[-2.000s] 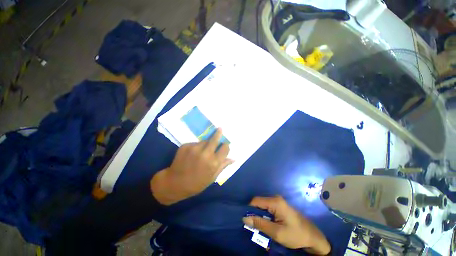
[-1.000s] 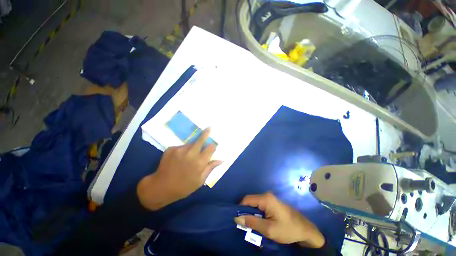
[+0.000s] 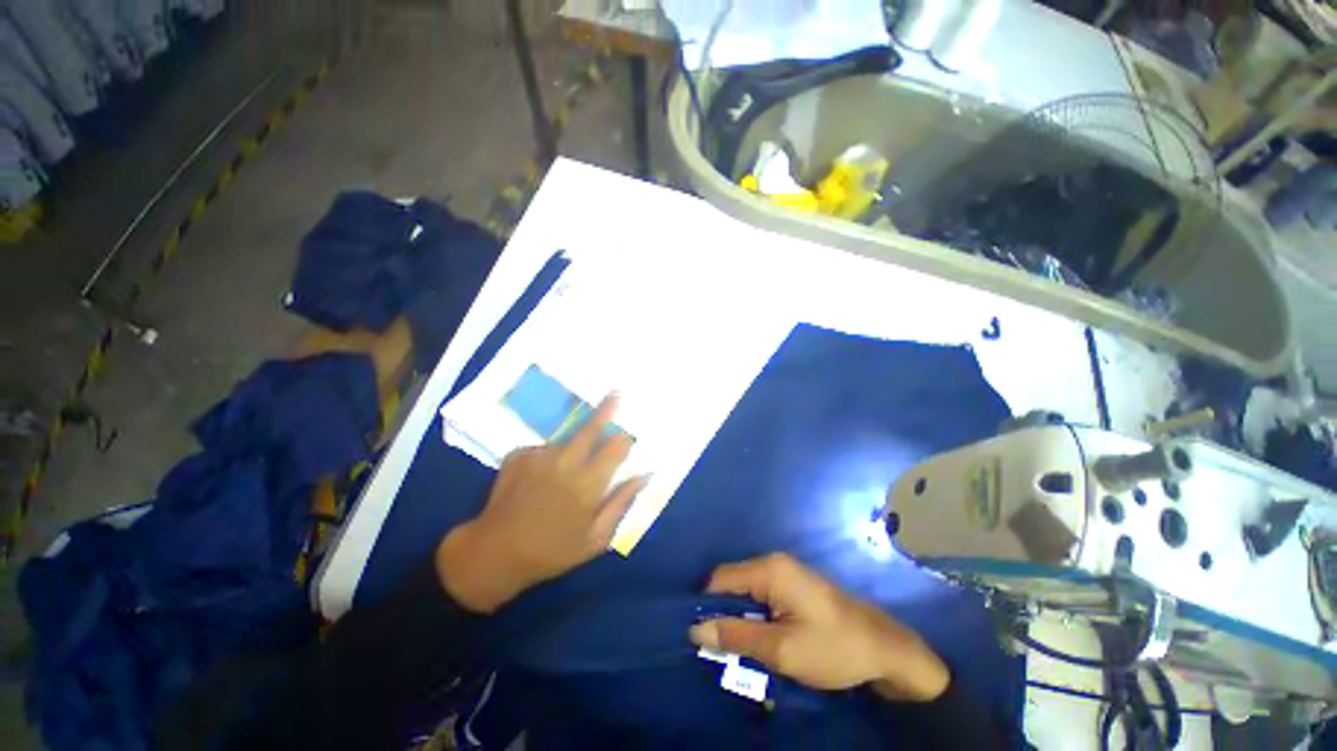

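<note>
A navy garment piece (image 3: pixel 763 455) lies over the white table and under the lamp of the sewing machine (image 3: pixel 1012 492). White spec sheets (image 3: pixel 645 352) lie on the cloth, with blue-teal fabric swatches (image 3: pixel 546 399) on them. My left hand (image 3: pixel 535 514) rests on the pages, its index finger at the lower swatch, holding nothing. My right hand (image 3: pixel 807 624) pinches navy cloth with a white care label (image 3: pixel 745 681) between thumb and fingers, in front of the machine head. Its far fingers are partly hidden by cloth.
A pale trough (image 3: pixel 938 257) with yellow and dark bags runs behind the table (image 3: pixel 506 279). Loose navy garment parts (image 3: pixel 242 484) are heaped to the left. Black scissors (image 3: pixel 1136 719) lie by the machine. Yellow-black tape (image 3: pixel 176 242) marks the floor.
The view has shifted, showing more floor at the top left. Both hands keep nearly the same places on the pages and the labelled cloth.
</note>
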